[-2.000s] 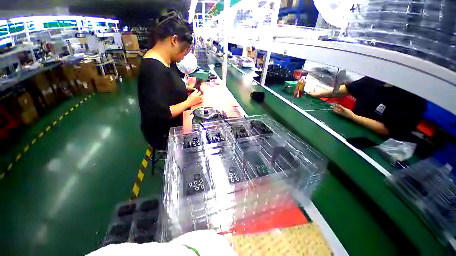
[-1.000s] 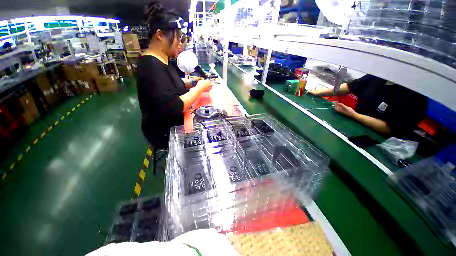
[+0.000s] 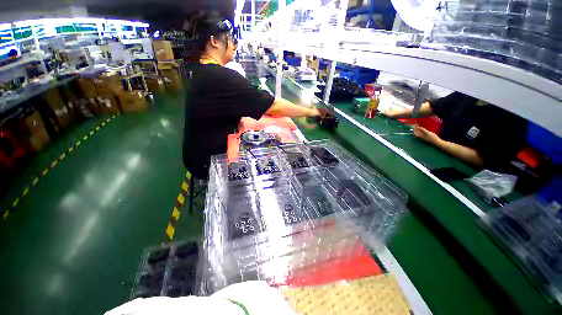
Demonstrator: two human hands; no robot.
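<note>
Neither of my hands is in view. A white cloth edge with a green line, perhaps my sleeve or clothing, shows at the bottom edge. A tall stack of clear blister trays (image 3: 271, 212) stands nearest in front of me, with black parts in the pockets of the top tray. A tan-yellow sheet with rows of small marks (image 3: 348, 298) lies at the bottom, beside the red mat (image 3: 333, 266), partly behind the stack.
The green conveyor belt (image 3: 425, 246) runs along the right. A person in black (image 3: 215, 114) reaches an arm over it to a dark part (image 3: 328, 119). Another person's arms show across the belt. A white shelf (image 3: 443, 67) hangs at upper right. More trays (image 3: 169, 271) sit lower left.
The person in black has turned toward the belt and stretched an arm out to the dark part there. The tray stack stays in place.
</note>
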